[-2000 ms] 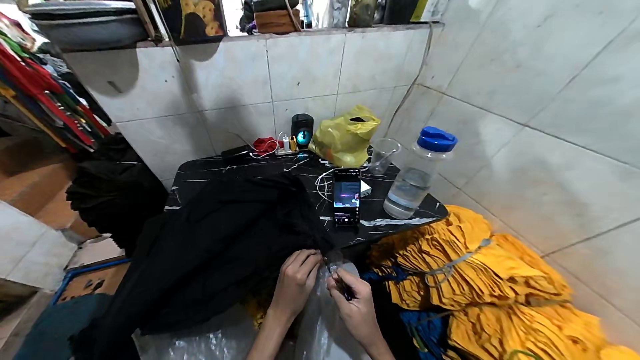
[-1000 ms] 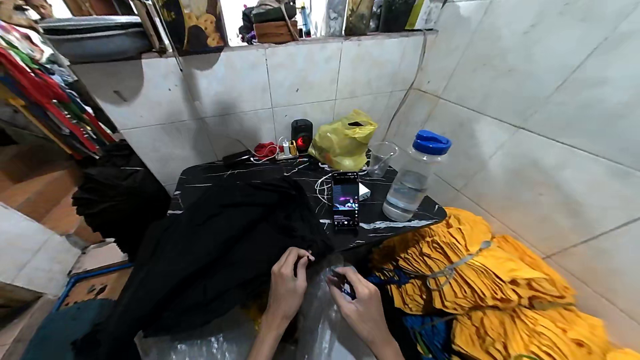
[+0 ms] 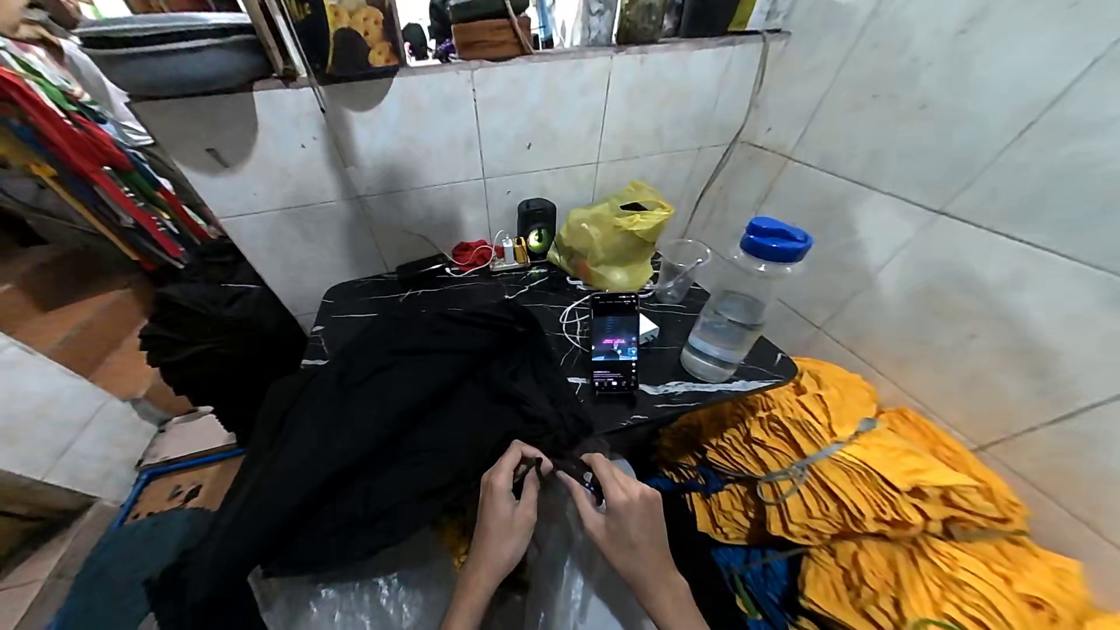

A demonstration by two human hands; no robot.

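Black cloth (image 3: pixel 394 420) spreads over the left part of a black marble-patterned table (image 3: pixel 691 395) and hangs off its front. At the cloth's lower right edge, my left hand (image 3: pixel 512 503) pinches a bit of dark fabric between thumb and fingers. Close beside it, my right hand (image 3: pixel 621 503) grips the same dark edge and has a small dark tool, its kind unclear, partly hidden in the fingers. Clear plastic sheeting (image 3: pixel 573 569) lies below both hands.
A lit smartphone (image 3: pixel 615 343), a water bottle with blue lid (image 3: pixel 731 306), a plastic cup (image 3: pixel 678 269), a yellow plastic bag (image 3: pixel 612 236) and a small speaker (image 3: pixel 535 229) stand on the table. Tied bundles of orange-yellow cloth (image 3: pixel 840 490) lie right; dark cloth (image 3: pixel 219 350) is heaped left.
Both hands stay near the cloth's edge. One second ago my left hand held a small pale bit apart from my right; now the hands are closer, with dark fabric between them.
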